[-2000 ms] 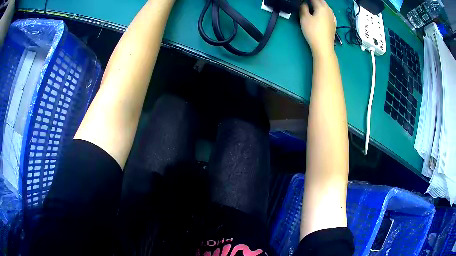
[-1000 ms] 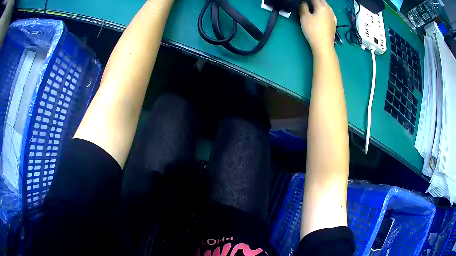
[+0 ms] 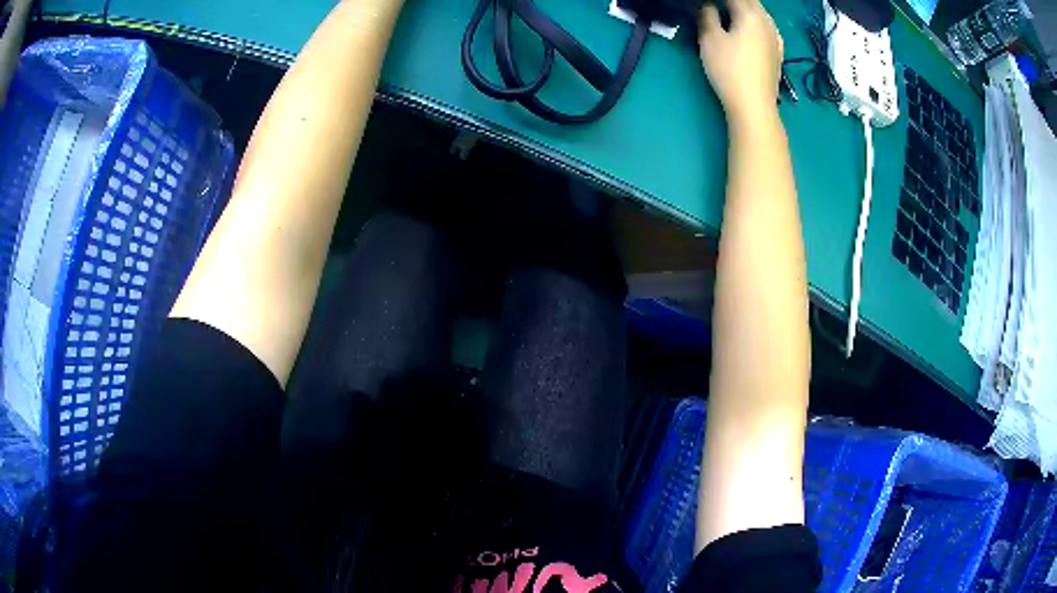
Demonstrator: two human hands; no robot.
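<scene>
A black corded unit (image 3: 663,9) with a pale edge lies at the top edge of the picture on the green bench, partly cut off. Its thick black cord (image 3: 565,114) lies in loops on the bench to the left and below it. My right hand (image 3: 742,44) is at the unit's right side, fingers bent; the fingertips are dark and cut off, so a grip cannot be told. My left forearm reaches up to the top edge; my left hand is out of the picture.
A white power strip (image 3: 862,70) with thin black leads beside it, a sheet of black labels (image 3: 934,191), a clear bottle (image 3: 985,33) and white paper sleeves (image 3: 1006,249) are at right. Blue crates stand at left (image 3: 128,255) and lower right (image 3: 858,463).
The view has shifted very slightly. The fingers of my right hand have moved a little; the unit and cord look nearly the same.
</scene>
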